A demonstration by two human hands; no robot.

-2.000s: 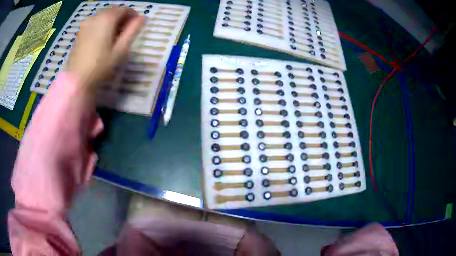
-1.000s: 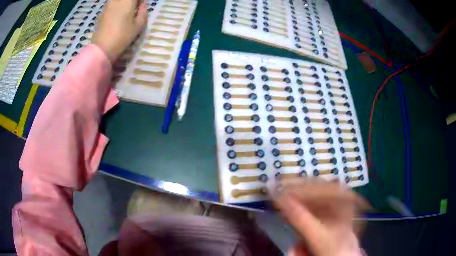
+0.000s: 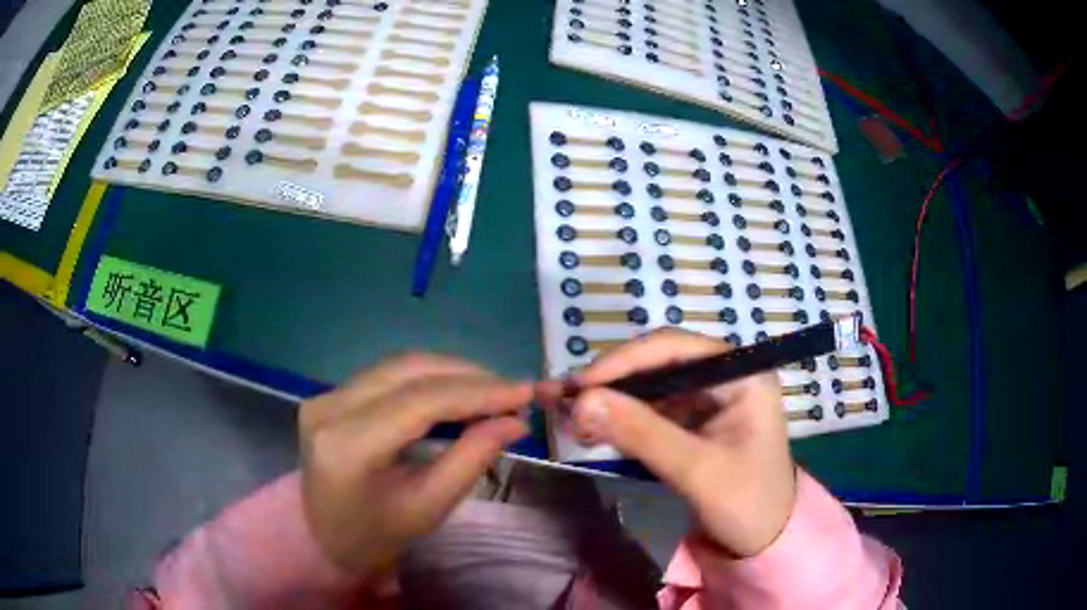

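Note:
My right hand [image 3: 703, 453] is shut on a black test probe [image 3: 751, 361], held slanted over the lower part of the right foam tray [image 3: 545, 238]. A red test lead [image 3: 884, 358] leaves its outer end. My left hand [image 3: 399, 447] is beside it to the left, thumb and fingers pinched on a small dark part [image 3: 521, 414], mostly hidden, perhaps a speaker driver. The fingertips of both hands nearly meet at the probe's tip. The right tray's slots hold dark round speaker drivers; its lower left slots are hidden by my hands.
The left foam tray [image 3: 370, 207] has a column of plain tan slots. A third tray [image 3: 685, 74] lies at the back. Between trays lie a blue pen [image 3: 441, 203] and a white patterned pen [image 3: 472, 173]. Yellow slip [image 3: 89, 60] and green sign [image 3: 153, 300] are left.
My left hand has come back from the left tray to the front centre. My right hand, earlier blurred over the right tray's front edge, now holds the probe. The view has shifted, showing the green sign.

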